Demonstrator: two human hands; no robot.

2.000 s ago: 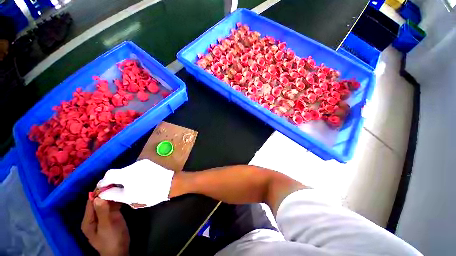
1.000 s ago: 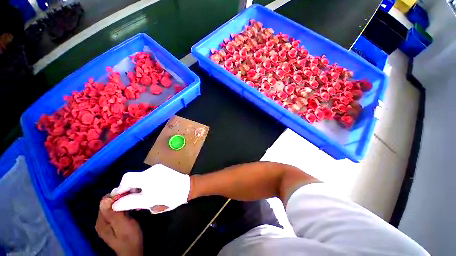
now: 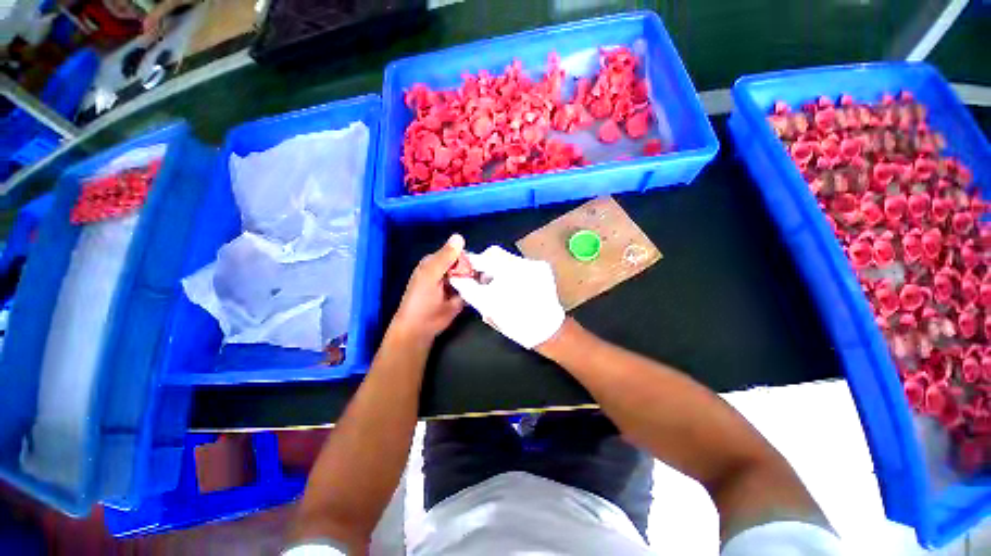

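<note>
My bare left hand (image 3: pixel 431 291) and my white-gloved right hand (image 3: pixel 519 295) meet over the dark bench, left of the tan board. Between their fingertips they hold a small red part (image 3: pixel 461 267), mostly hidden by the fingers. The tan board (image 3: pixel 598 282) lies on the bench with a bright green cup (image 3: pixel 585 245) on it. Loose red parts (image 3: pixel 489 125) lie in a jumbled heap in the blue tray ahead. Joined red and pale pieces (image 3: pixel 902 206) stand in close rows in the long blue tray at the right.
A blue tray (image 3: pixel 373 234) with crumpled white liner (image 3: pixel 299 196) stands at the left. Beyond it, another blue tray (image 3: pixel 163 163) holds white liner and some red parts (image 3: pixel 114 196). A blue stool (image 3: pixel 207 502) is below the bench edge. A dark tray (image 3: pixel 337 24) lies across the bench.
The view has swung left, so the trays and board appear further right and the left trays show. Both hands stay together at the small red part, and my left forearm is now visible.
</note>
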